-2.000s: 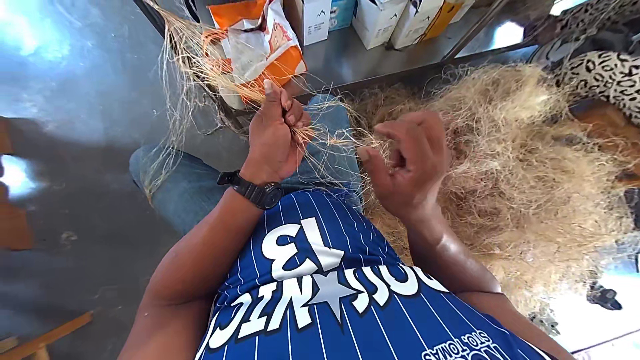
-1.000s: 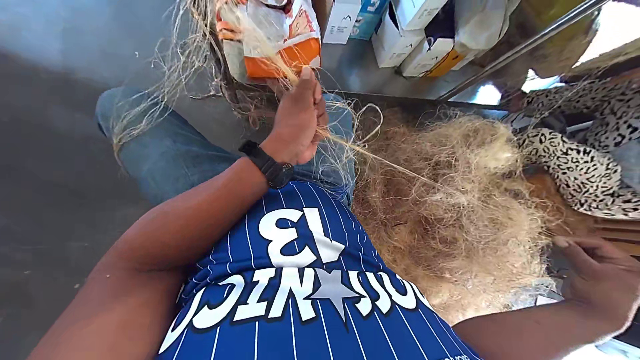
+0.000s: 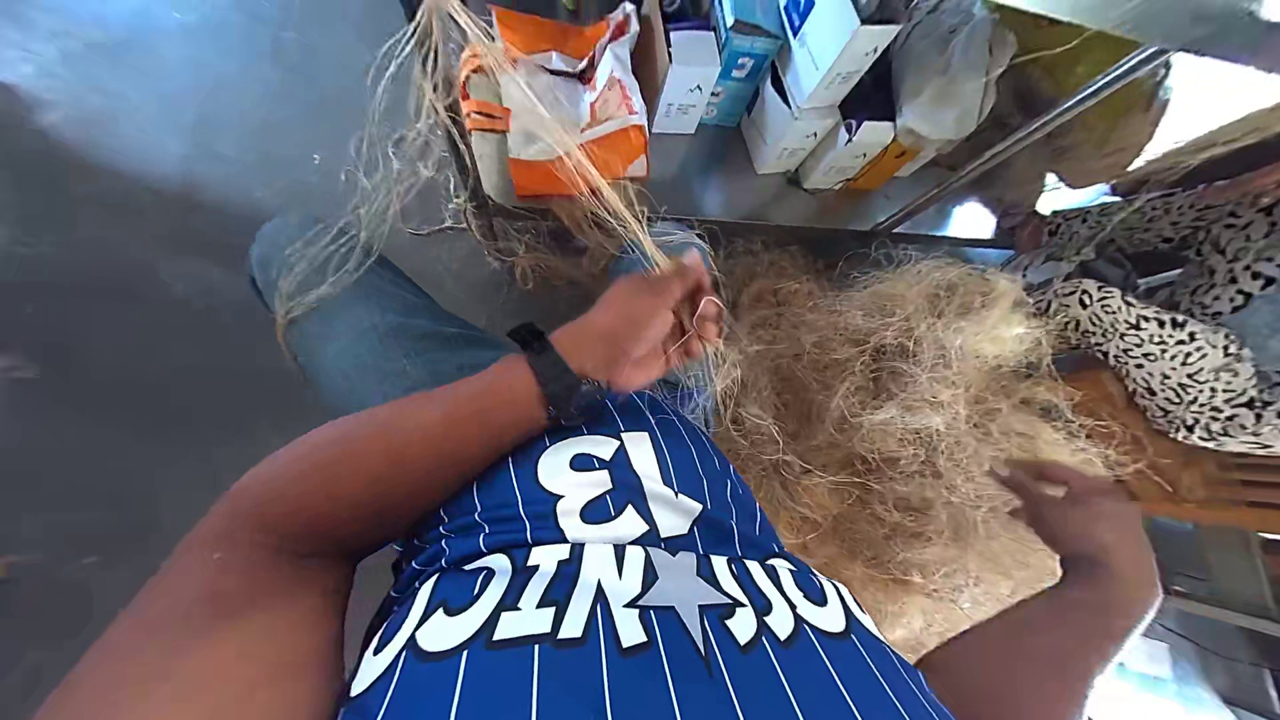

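My left hand [image 3: 655, 320], with a black watch [image 3: 552, 372] on its wrist, is closed around a bundle of pale plant fibers [image 3: 585, 165] near my lap. The strands run up and left from the fist, across a packet and over the end of the bench. At the right, my right hand [image 3: 1075, 510] touches or hovers just over the edge of a large heap of tangled tan fibers [image 3: 890, 390]; its thumb and a finger are near each other. Whether it pinches a strand is too blurred to tell.
An orange and white plastic packet [image 3: 575, 100] lies beyond my left hand. Open cartons [image 3: 690, 80] stand on a dark metal shelf [image 3: 700, 185] with a metal bar [image 3: 1020, 140] at its right. A person in leopard-print clothing [image 3: 1150, 370] sits at the right, beside a wooden seat [image 3: 1200, 480].
My right hand has moved from beside my left hand to the right side of the heap. My left hand still holds the bundle, now lower against my lap.
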